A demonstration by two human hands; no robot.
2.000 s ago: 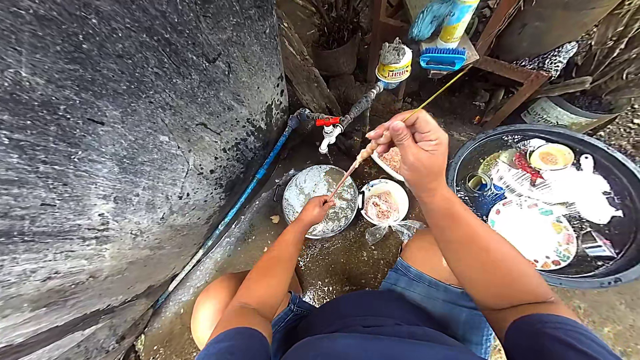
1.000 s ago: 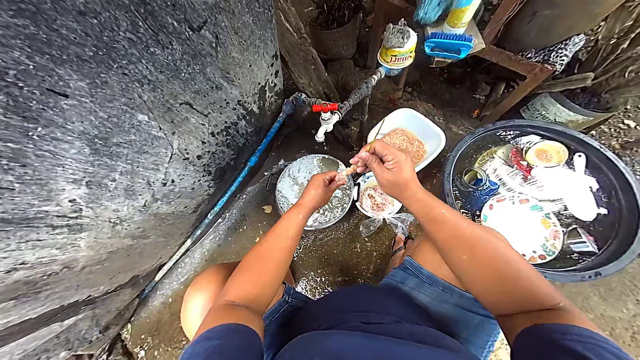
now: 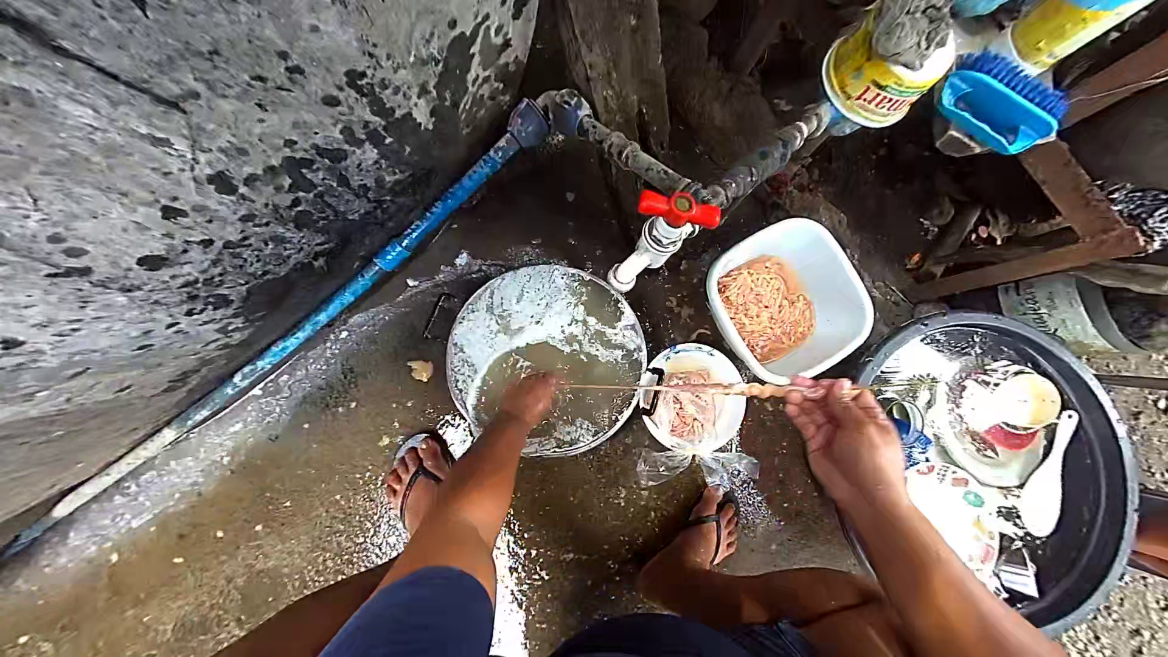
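My right hand [image 3: 835, 424] pinches one end of a thin stick [image 3: 611, 388] that bears pale, fleshy strips [image 3: 762, 390] near my fingers. The stick lies level across a small white bowl [image 3: 730, 411] of pinkish strips. My left hand [image 3: 531, 399] is over the round metal pot [image 3: 547, 283] of cloudy water, at the stick's other end; its fingers are blurred, and whether they grip the stick cannot be told. Behind the small bowl a white square basin [image 3: 844, 301] contains a heap of orange-pink strips [image 3: 766, 310].
A white faucet with a red handle [image 3: 680, 210] stands behind the pot. A black tub [image 3: 1109, 456] with dishes is at right. A blue pipe [image 3: 319, 315] runs along the concrete wall [image 3: 228, 137]. A blue brush [image 3: 999, 105] sits at upper right. A clear plastic bag [image 3: 698, 465] touches the small bowl.
My hands were close together one second ago and are now far apart, my left over the pot. The stick, earlier slanted, now lies level. The view has moved closer to the containers.
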